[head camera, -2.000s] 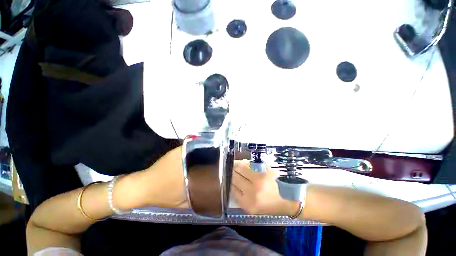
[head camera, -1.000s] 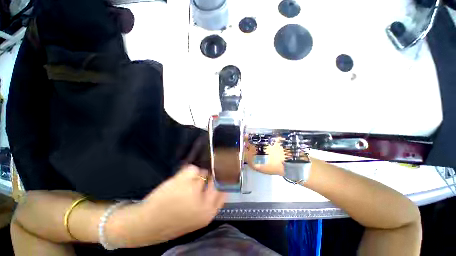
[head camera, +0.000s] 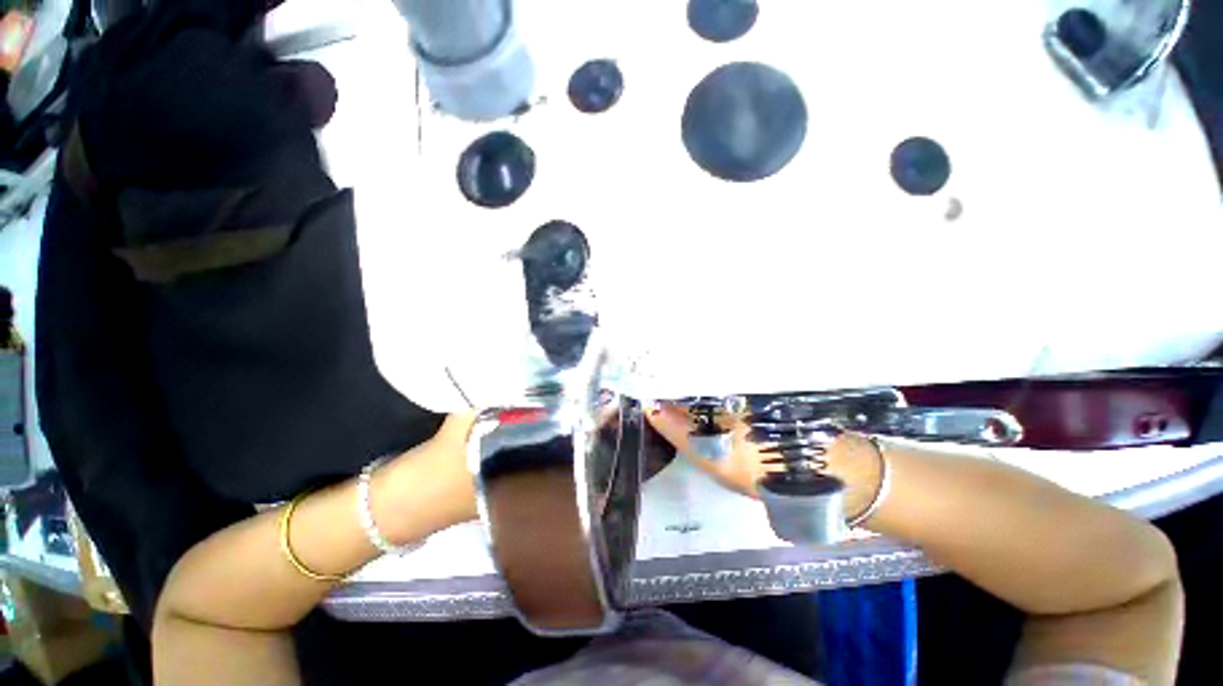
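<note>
The black garment body (head camera: 255, 349) lies heaped left of the white machine head (head camera: 805, 282), with an olive-brown strip (head camera: 208, 255) on it. The metal take-up lever guard (head camera: 543, 536) sticks out toward me and hides much of the work. My left hand (head camera: 449, 469) reaches in behind the guard from the left; its fingers are hidden. My right hand (head camera: 718, 449) is right of the guard, partly behind the thread tension assembly (head camera: 798, 469), its fingertips near a small piece of dark cloth (head camera: 656, 453). Whether either hand grips cloth cannot be seen.
A dark red control panel (head camera: 1086, 410) runs along the machine head at the right. A scale strip (head camera: 751, 574) follows the table's front edge. Blue material (head camera: 869, 630) hangs below it. Cardboard (head camera: 61, 637) shows at the lower left.
My left hand has moved from the front of the table, left of the guard, to behind the guard. My right hand shows near the guard. The camera view has shifted, so the machine appears moved.
</note>
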